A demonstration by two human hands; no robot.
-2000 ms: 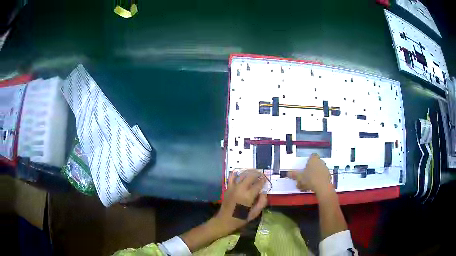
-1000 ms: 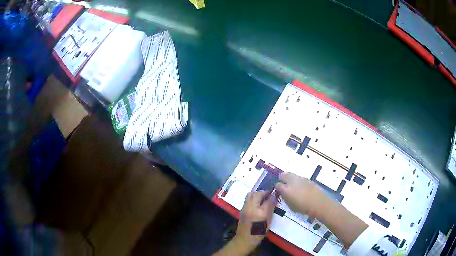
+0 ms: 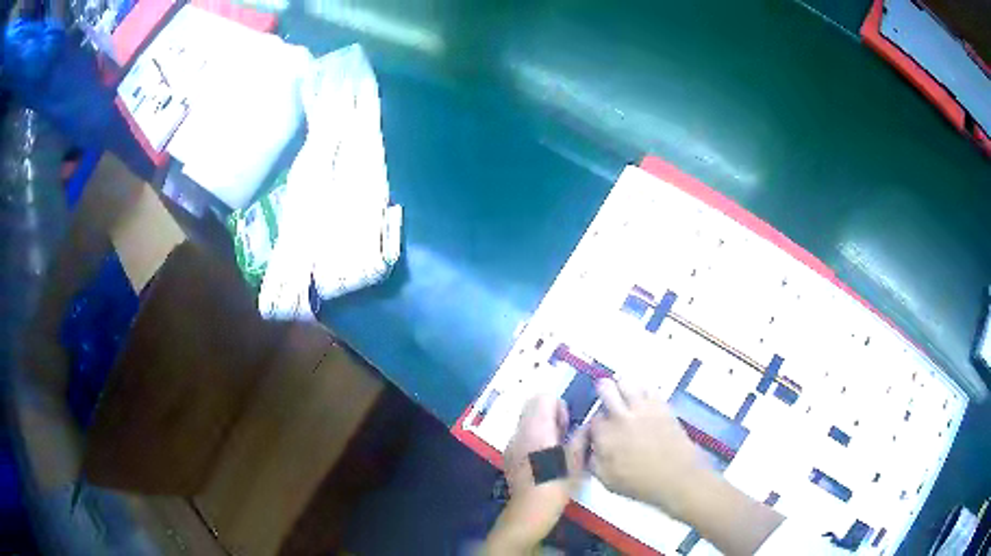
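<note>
The white back plate (image 3: 761, 282) lies tilted in view on a red foam pad (image 3: 717, 206). A red wire bundle (image 3: 712, 438) and a multicolour ribbon cable (image 3: 717, 344) run across it, with black tape pieces over them. My left hand (image 3: 538, 445) is at the plate's near left part, with a dark square piece (image 3: 549, 465) stuck on its back. My right hand (image 3: 641, 440) is over the plate just beside it, fingertips near the red bundle's left end. The fingers are bunched and blurred; whether they hold anything cannot be told.
A folded white strip pile (image 3: 346, 174) lies on a green bag (image 3: 255, 237) at the left, beside a white block (image 3: 250, 119). Another plate (image 3: 163, 87) lies beyond. An open carton (image 3: 163, 380) stands at the lower left. Another panel on red foam (image 3: 929, 49) is at the upper right.
The view has swung left, so the plate appears tilted. My hands have come together near the red bundle's left end. Since the last earlier frame, my right hand has shifted slightly down.
</note>
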